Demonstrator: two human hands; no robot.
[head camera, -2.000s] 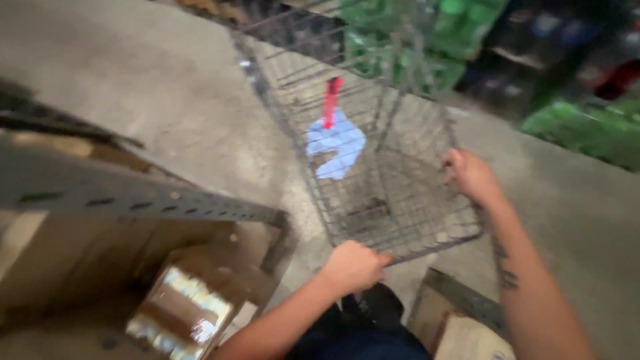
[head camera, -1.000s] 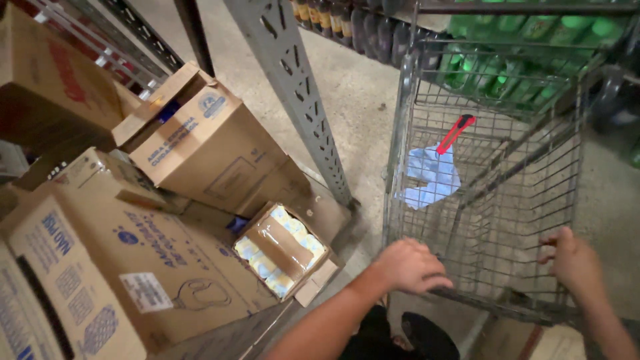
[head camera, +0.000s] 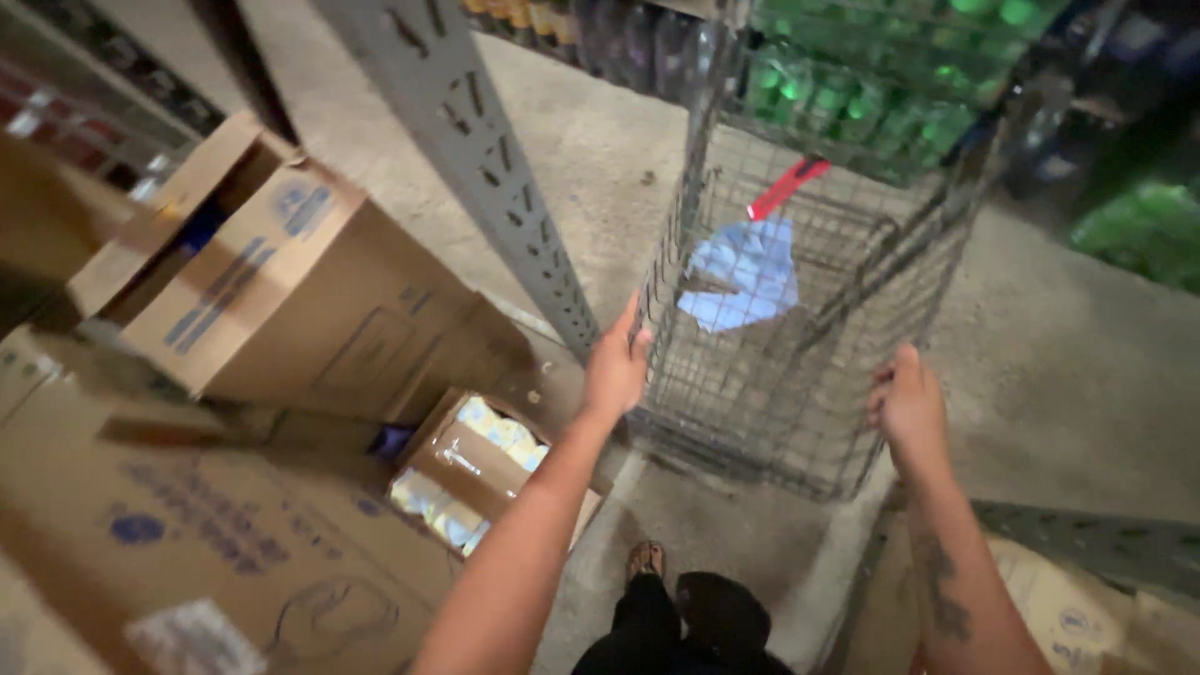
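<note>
A wire shopping cart (head camera: 750, 403) stands in front of me. My left hand (head camera: 619, 364) is at the left side of its basket, fingers against the wires. At the basket's right side is my right hand (head camera: 905, 398), its fingers curled at the wires. Blur leaves unclear how firmly each hand holds. In the cart lies a crumpled light-blue cloth or sheet (head camera: 745, 277), and just above it a red-handled tool (head camera: 787, 187), perhaps a box cutter.
A grey perforated shelf post (head camera: 487, 159) rises just left of the cart. Cardboard boxes (head camera: 309, 328) and a small open carton of wrapped packs (head camera: 469, 473) sit at left. Green bottles (head camera: 844, 103) stand beyond the cart. At lower right is another shelf beam (head camera: 1097, 544).
My left hand has moved from the cart's near rim to its left side. The view has swung since the earliest frame, bringing more boxes into sight.
</note>
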